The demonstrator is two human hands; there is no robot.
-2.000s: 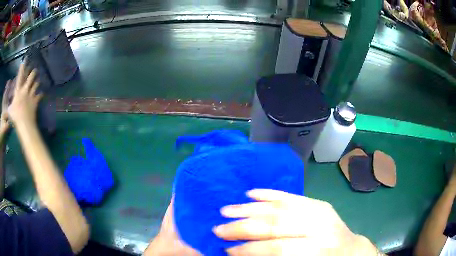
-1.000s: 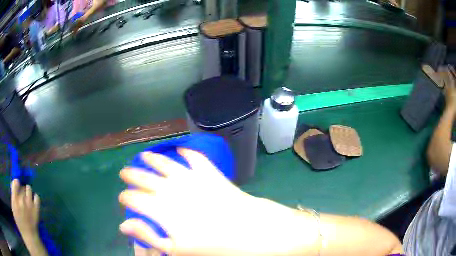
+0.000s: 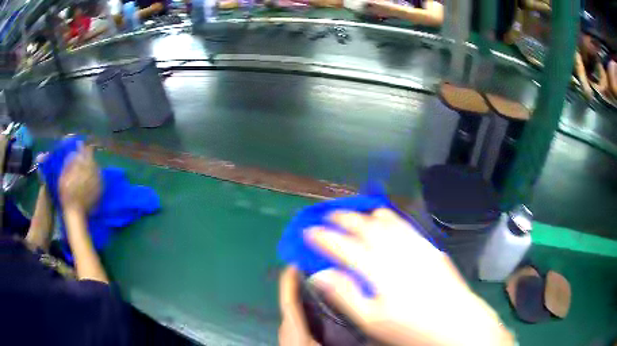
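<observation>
A blue cloth (image 3: 308, 226) is bunched under my right hand (image 3: 385, 270), which presses it on the top end of a speaker (image 3: 331, 314) in front of me. The speaker is mostly hidden by my hand and the cloth; a dark, rounded edge shows. My left hand (image 3: 295, 314) is at the speaker's left side, its fingers on the body, and is cut off by the lower edge. The picture is blurred here.
A black-ended speaker (image 3: 460, 196) stands by a white bottle (image 3: 506, 246) and loose end panels (image 3: 539, 295). Two wood-topped speakers (image 3: 465, 100) stand beside the green post (image 3: 548, 101). Grey speakers (image 3: 145, 94) stand on the belt. A left neighbour holds another blue cloth (image 3: 122, 203).
The view has swung left. The cloth has shifted on the speaker, and a dark edge of it is now uncovered. My left fingers show more clearly. The left neighbour's cloth is in full view.
</observation>
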